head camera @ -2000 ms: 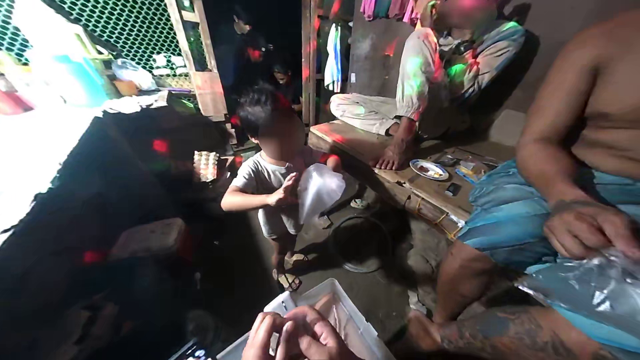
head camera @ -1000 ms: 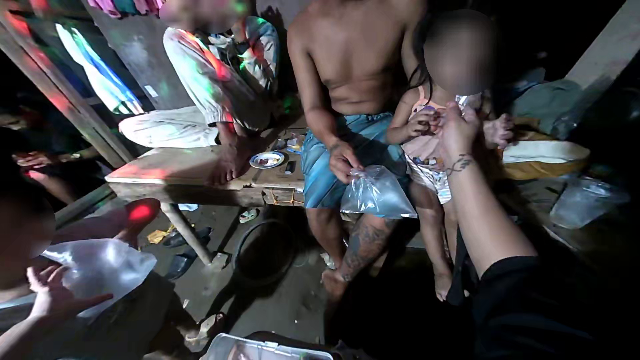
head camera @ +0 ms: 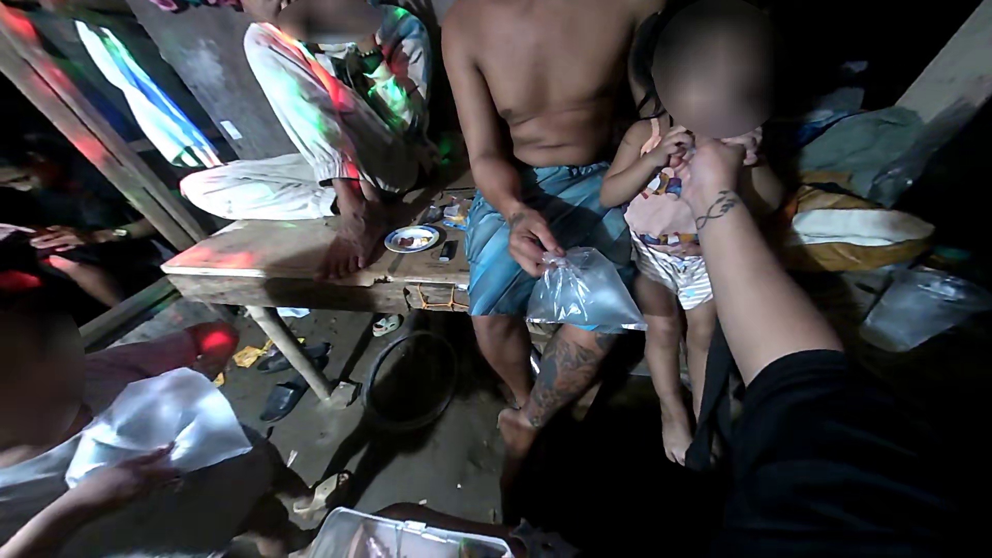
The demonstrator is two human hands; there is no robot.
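Observation:
My right hand (head camera: pixel 711 167) is stretched out from a black sleeve to the mouth area of a small person standing at the right. That person's hands are raised on both sides of mine. What my fingers hold, if anything, is hidden. My left hand is out of view. At the bottom edge sits a clear plastic container (head camera: pixel 418 535), its contents hard to make out. A seated person in blue shorts holds a clear plastic bag (head camera: pixel 585 291) by its gathered top. At the lower left another person has a whitish plastic bag (head camera: pixel 159 422) in hand.
A wooden platform (head camera: pixel 294 291) carries a plate (head camera: pixel 411 239) with food bits, a small dark object (head camera: pixel 448 250) and a person's bare foot. Below are a round black basin (head camera: pixel 411 380) and sandals (head camera: pixel 284 397). A clear plastic tub (head camera: pixel 922 306) stands at the right, near piled cloth.
The view has swung right since two seconds ago, when both my hands were together over the container. My right hand has since reached out to the small person, where it also was one second ago.

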